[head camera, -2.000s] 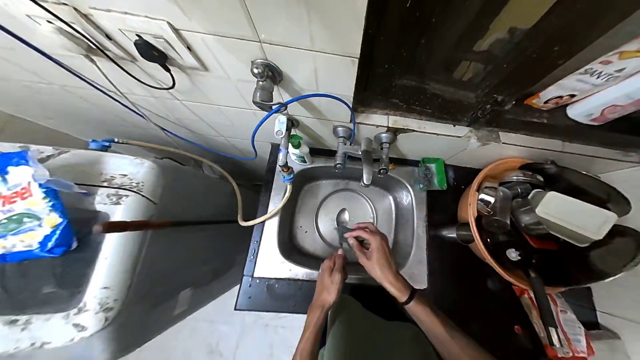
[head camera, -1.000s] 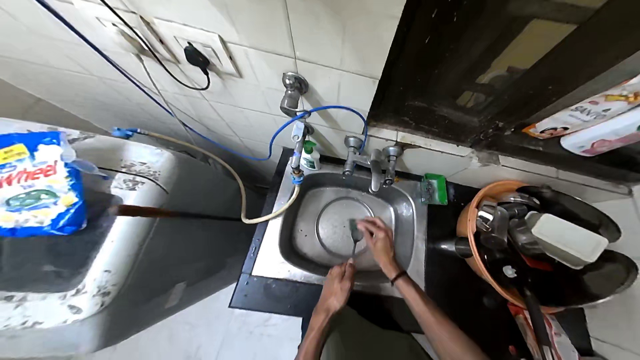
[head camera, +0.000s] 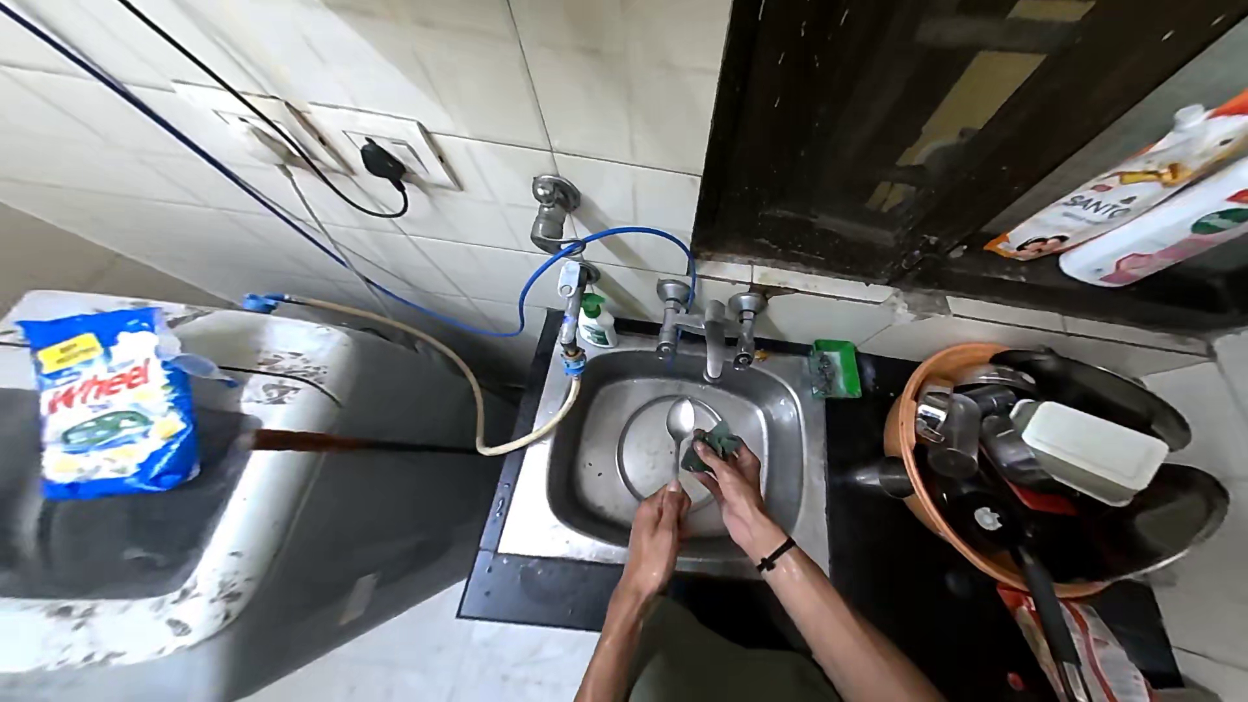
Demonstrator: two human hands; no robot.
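My left hand (head camera: 660, 526) grips the handle of a metal spoon (head camera: 682, 417), its bowl pointing away from me over the steel sink (head camera: 595, 468). Just right of the spoon, my right hand (head camera: 731, 483) holds a dark green scouring pad (head camera: 717, 447) in its fingers. A round metal plate or dish (head camera: 634, 444) lies in the bottom of the sink beneath both hands. The mixer tap (head camera: 715, 341) stands at the sink's back edge.
An orange tub (head camera: 916, 468) of pans and cups stands at right, a pan handle sticking out. A green soap dish (head camera: 837, 369) and a pump bottle (head camera: 597, 324) flank the tap. A beige hose (head camera: 478, 390) crosses the sink's left rim. A detergent bag (head camera: 117, 405) lies on the washing machine.
The green pad, over the spoon's bowl one second ago, is now to its right, and the bowl shows. My left hand still holds the handle.
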